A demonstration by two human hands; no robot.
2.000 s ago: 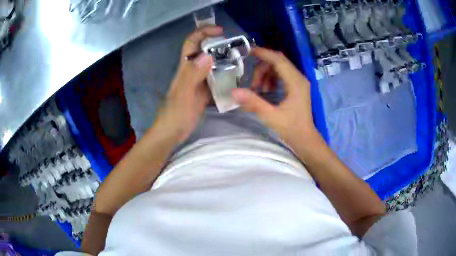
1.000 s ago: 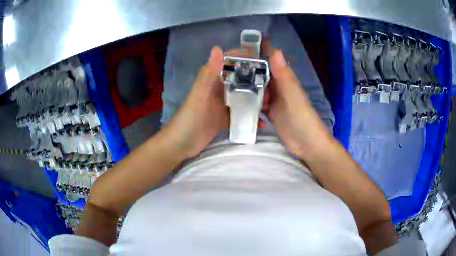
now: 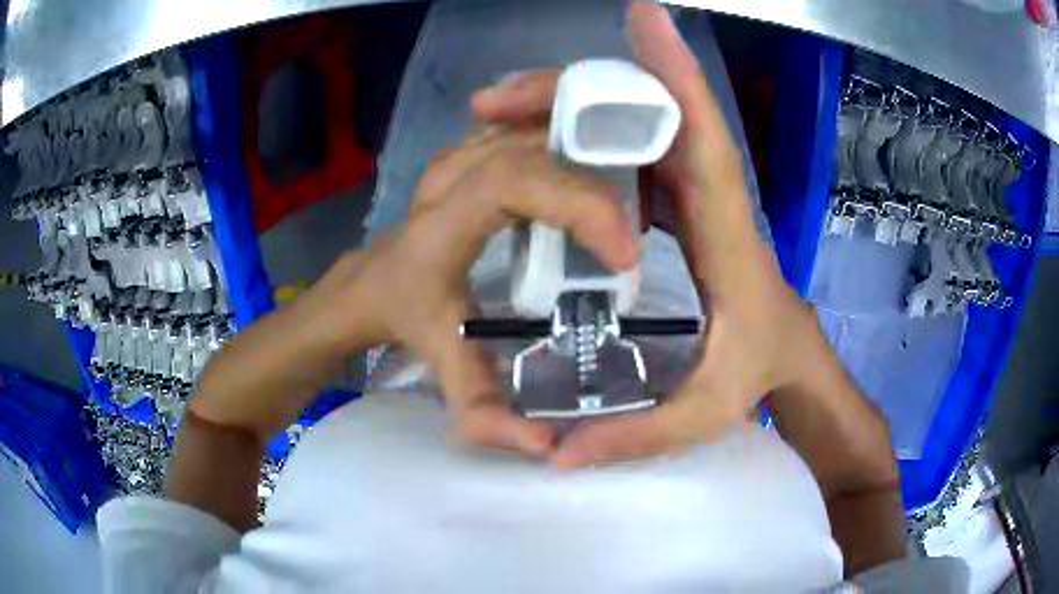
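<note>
A silver-white lever body [image 3: 616, 116] is held between my two hands above the lap, its end with the rectangular opening pointing up and away. A thin black cross pin [image 3: 511, 328] projects from both sides. A coil spring [image 3: 584, 348] sits at the pin's centre. A bright wire bail [image 3: 586, 408] hangs on the side nearest me. My left hand [image 3: 488, 232] grips the lever's side, its thumb tip by the bail. My right hand [image 3: 726, 313] holds from the other side, fingers up along the lever, thumb tip at the bail.
A left blue bin [image 3: 227, 197] holds overlapping rows of silver levers. A right blue bin [image 3: 819, 174] holds rows of levers with bails over a pale liner sheet [image 3: 871, 348]. A steel bench edge [image 3: 348, 14] crosses the top. A red crate [image 3: 308, 128] stands below, left of my legs.
The lever has come closer to the camera and tipped, so its rectangular end is raised and the pin, spring and bail show nearest me. Both thumbs have moved to the bail.
</note>
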